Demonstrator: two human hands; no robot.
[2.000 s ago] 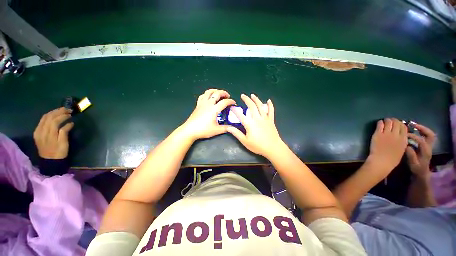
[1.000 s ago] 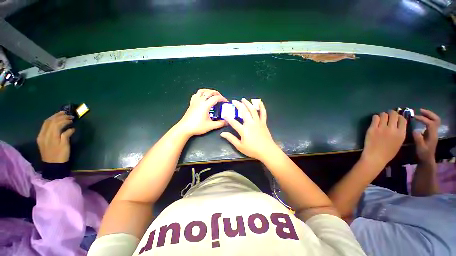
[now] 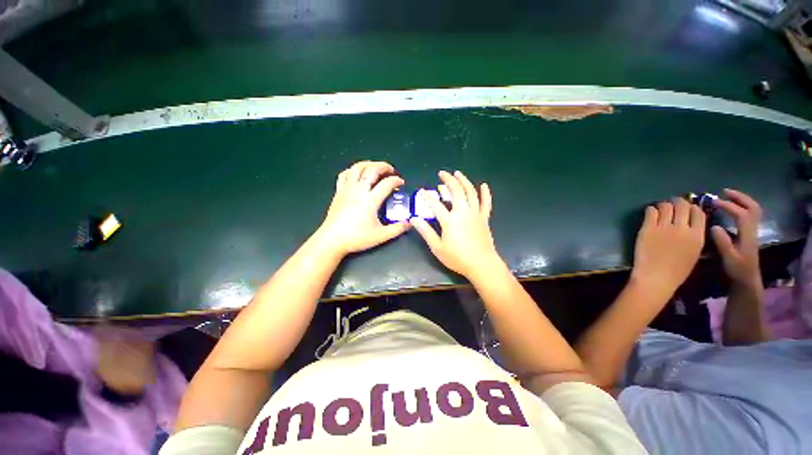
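Two small dark units with lit displays sit side by side on the green bench in front of me. The left unit (image 3: 398,206) shows a bluish face with pale marks. The right unit (image 3: 427,203) shows a bright white display with a blue rim. My left hand (image 3: 361,209) grips the left unit between thumb and fingers. My right hand (image 3: 461,222) holds the right unit, its fingers over the right side and its thumb at the lower edge. The fingers partly hide both units.
A black unit with a yellow-and-white end (image 3: 109,226) lies on the bench at left. A neighbour's blurred hand (image 3: 125,366) is below it. At right, another person's hands (image 3: 674,242) hold a small unit. A pale strip (image 3: 356,103) crosses the bench behind, with a torn brown patch.
The left unit now shows a bluish lit face. My right fingers have shifted, and the pale piece by them is no longer seen. The left neighbour's hand has left its unit and moved down.
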